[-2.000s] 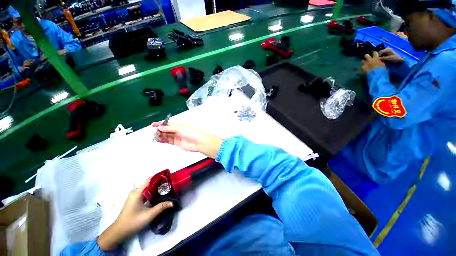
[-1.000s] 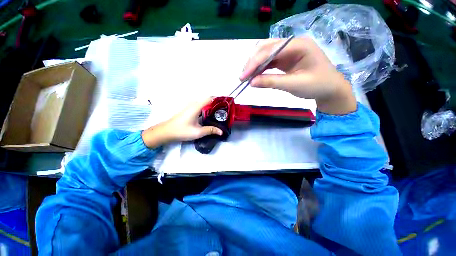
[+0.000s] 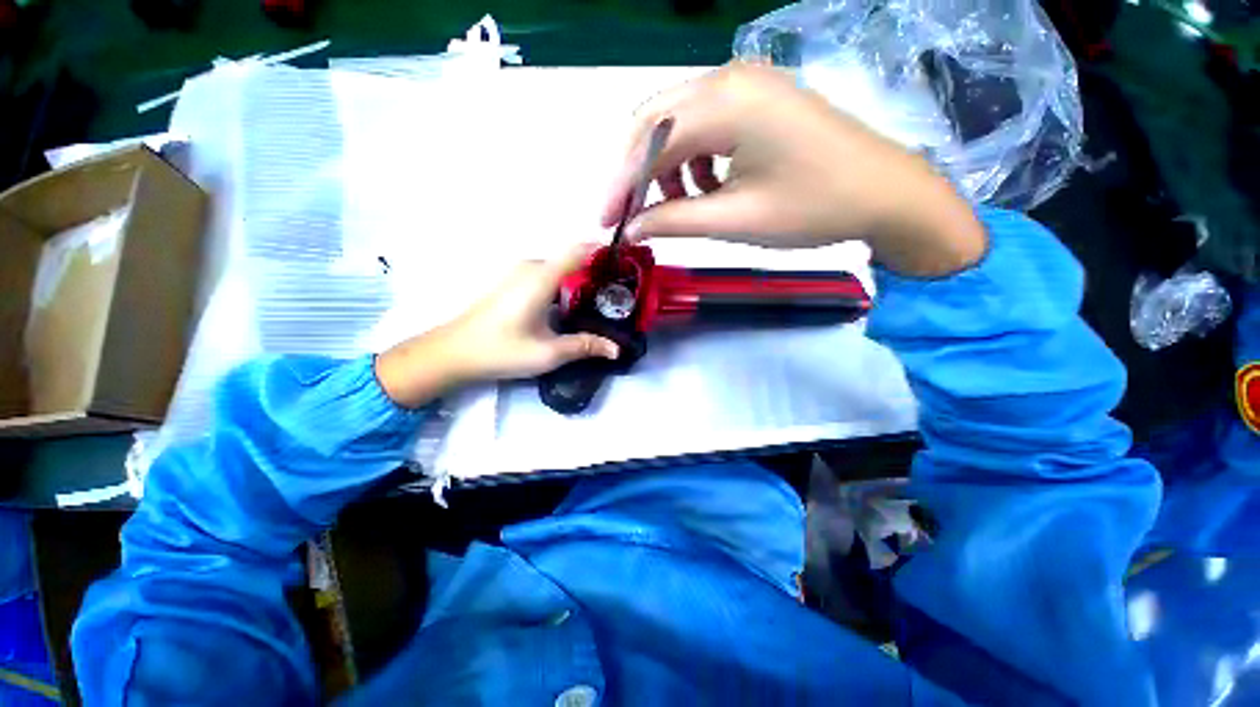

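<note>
The red-and-black device lies on the white foam sheet (image 3: 456, 152), its main body with handle (image 3: 774, 296) pointing right. My left hand (image 3: 504, 329) holds the head end, thumb on the black end unit (image 3: 578, 380) and fingers at the red head housing (image 3: 638, 265). A round silver part (image 3: 615, 300) shows inside the head. My right hand (image 3: 753, 166) holds the tweezers (image 3: 643, 180) steeply above the head. Their tips reach the upper edge of the red housing; whether they grip anything cannot be told.
An open cardboard box (image 3: 159, 297) stands at the left beside the ribbed foam sheet (image 3: 293, 207). A large clear plastic bag (image 3: 953, 83) lies at the upper right. A smaller crumpled clear bag (image 3: 1168, 307) lies on the black tray (image 3: 1105, 263).
The view has swung from the line to the bench. Since one second ago, the tweezers have turned steeper and their tips have come down to the head. My left hand keeps its hold.
</note>
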